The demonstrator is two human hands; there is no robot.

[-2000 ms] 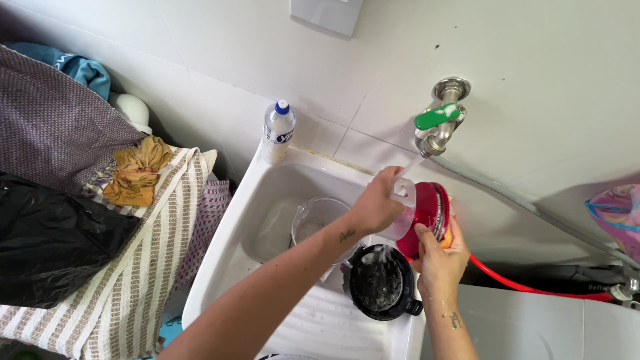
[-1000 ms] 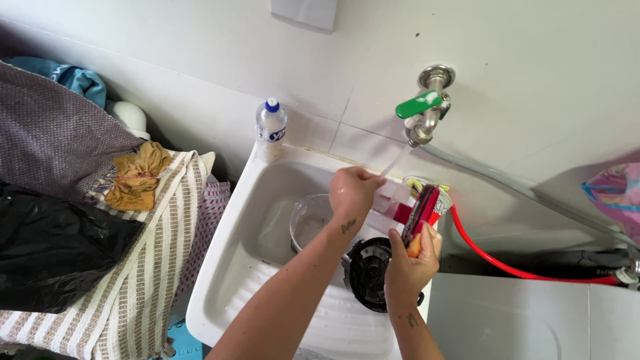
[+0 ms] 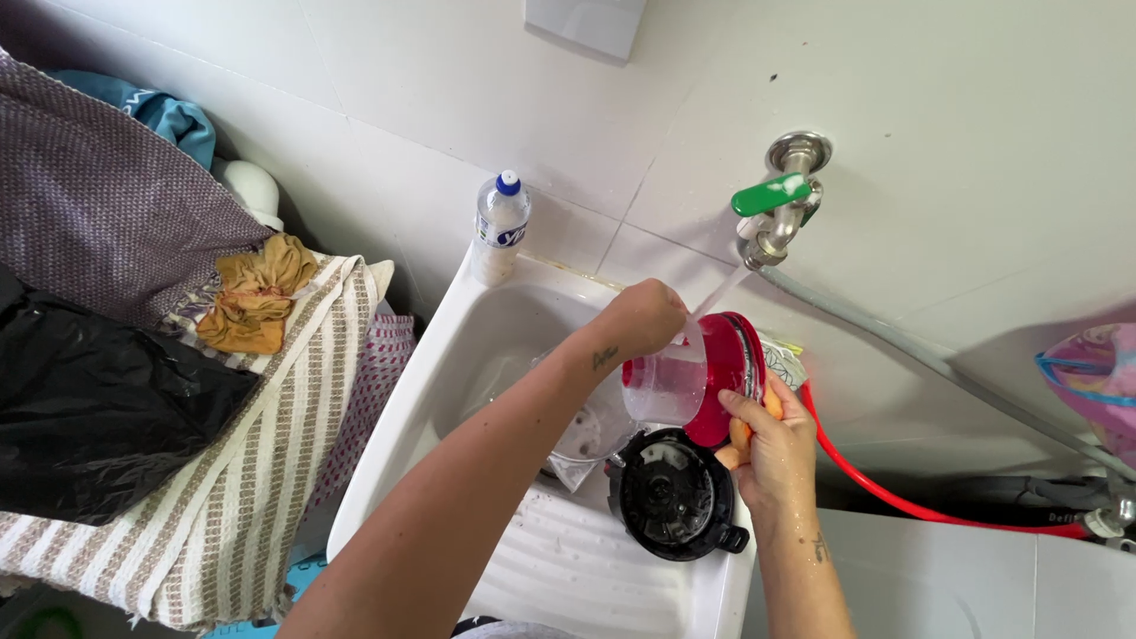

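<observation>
Water runs from the metal faucet (image 3: 770, 240) with a green lever onto a clear plastic cup-like part (image 3: 666, 390), which my left hand (image 3: 646, 315) grips by its rim. My right hand (image 3: 777, 435) holds a red round lid-like part (image 3: 723, 377), tilted against the clear one, together with an orange cloth or sponge (image 3: 744, 437). Beneath my hands a black round plastic part (image 3: 666, 497) with a side tab, wet and with suds, rests on the ribbed washboard of the sink. A clear round container (image 3: 590, 430) sits in the basin, partly behind my left forearm.
A detergent bottle (image 3: 503, 226) with a blue cap stands on the back corner of the white laundry sink (image 3: 390, 444). Striped cloth (image 3: 257, 461), a black plastic bag (image 3: 98, 399) and a mustard rag (image 3: 253, 306) lie at left. A red hose (image 3: 879, 493) runs right.
The red part, seen nearly edge-on one second ago, now shows more of its face beside the clear part. Both hands stay near the water stream.
</observation>
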